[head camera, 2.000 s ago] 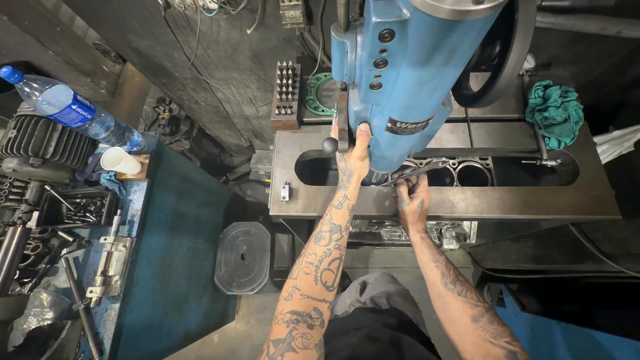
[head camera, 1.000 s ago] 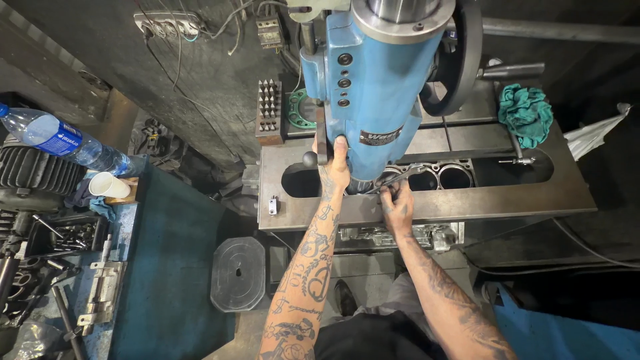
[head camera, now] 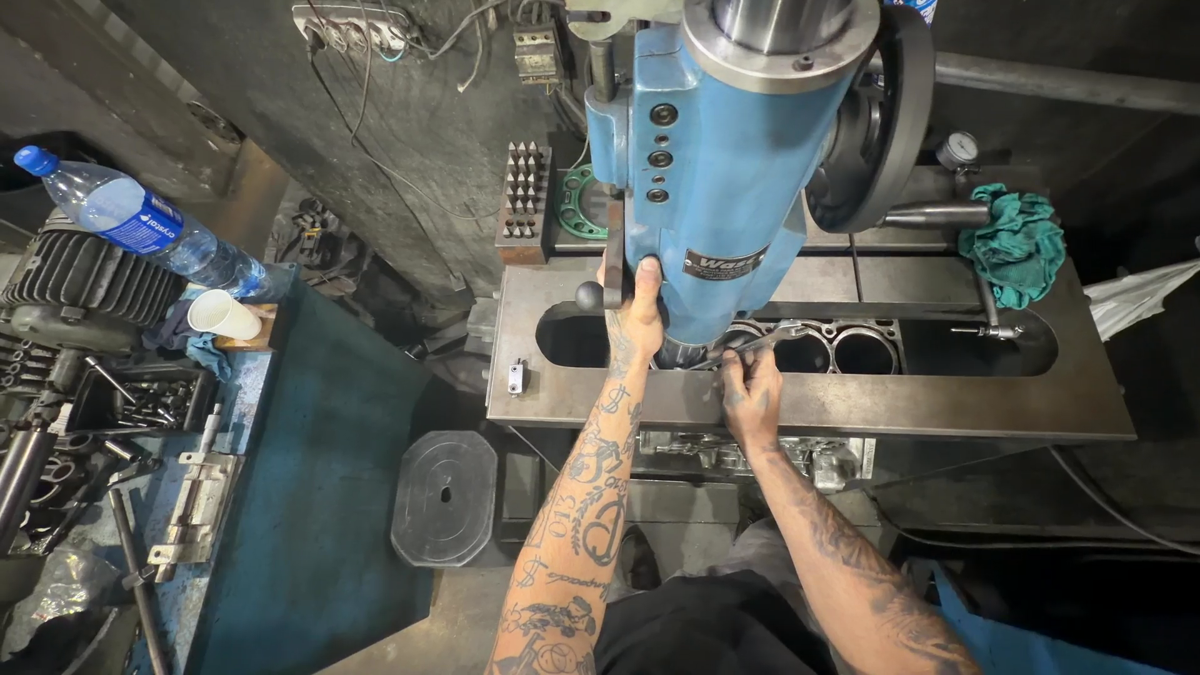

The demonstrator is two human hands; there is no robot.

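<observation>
A blue boring machine's spindle housing (head camera: 727, 187) stands over an engine block (head camera: 864, 349) seen through the slot of a steel machine table (head camera: 937, 403). My left hand (head camera: 639, 314) rests on the housing's lower left side, thumb up, beside a lever with a round black knob (head camera: 589, 296); its fingers are mostly hidden. My right hand (head camera: 753, 394) grips a thin metal tool (head camera: 771, 339), perhaps a wrench or caliper, slanting across the bores at the foot of the spindle (head camera: 682, 353). The tool's lower left end is hard to make out.
A handwheel (head camera: 881, 122) sits at the housing's right. Green cloth (head camera: 1012, 246), a dial gauge (head camera: 958, 150) and a rack of metal bits (head camera: 525, 202) lie behind the slot. On the left bench are a water bottle (head camera: 141, 220), a paper cup (head camera: 225, 315) and a socket tray (head camera: 141, 398).
The view has shifted somewhat. My left hand stays against the housing, and my right hand remains at the foot of the spindle with the metal tool.
</observation>
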